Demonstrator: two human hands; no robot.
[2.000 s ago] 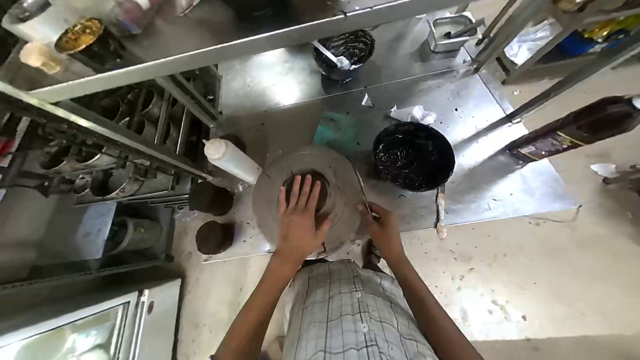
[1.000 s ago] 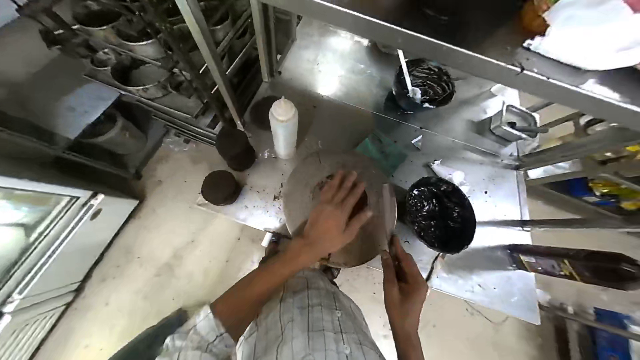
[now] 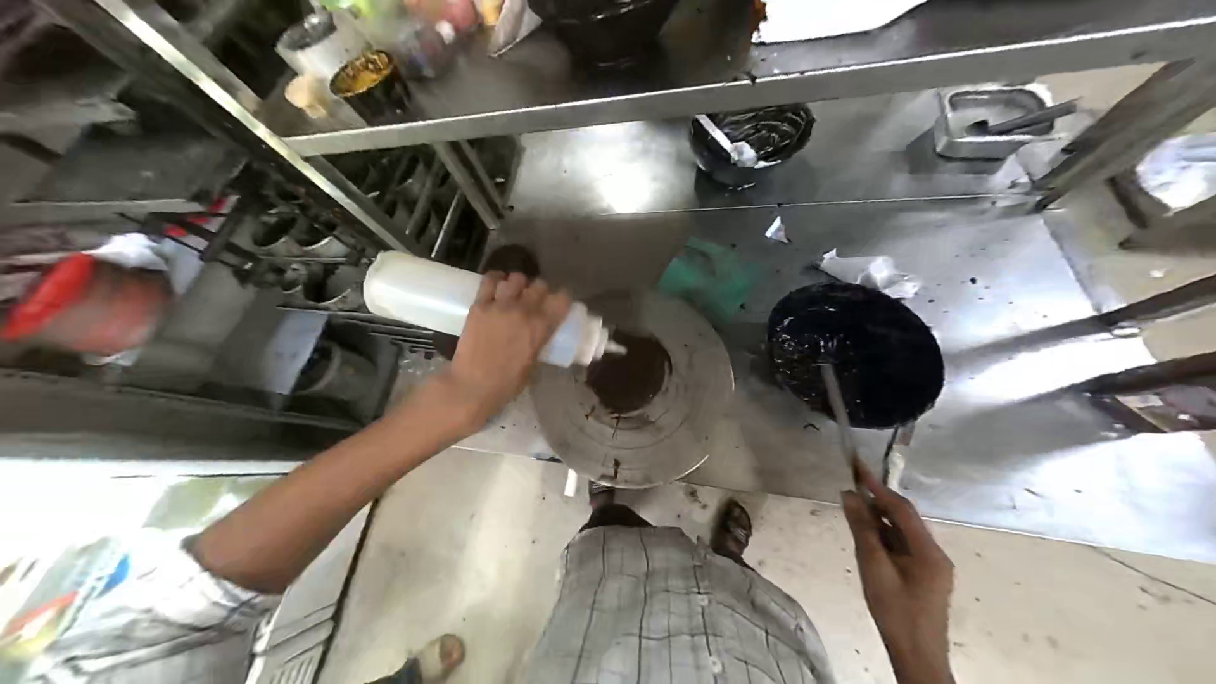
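My left hand [image 3: 511, 332] grips a white plastic squeeze bottle [image 3: 427, 293], tilted so its nozzle points at a round brown cake layer [image 3: 629, 375]. That layer lies on a round turntable [image 3: 684, 432]. My right hand [image 3: 898, 560] holds the handle of a spatula [image 3: 838, 408], whose far end dips into a black bowl [image 3: 888, 351] of dark glossy mixture, right of the turntable. Partly hidden behind the bottle and my left hand, a dark round cake [image 3: 513, 261] stands at the left.
Behind are a second dark bowl [image 3: 750, 142] with a white-handled tool and a metal container [image 3: 993, 123]. A green sheet [image 3: 711, 275] and crumpled paper [image 3: 872, 274] lie beyond the turntable. A metal shelf edge [image 3: 665, 103] crosses above the steel table [image 3: 1007, 456].
My left hand has left the cake and taken hold of the squeeze bottle, which stood on the table before. My right hand has moved right from the turntable's edge, bringing the spatula to the bowl.
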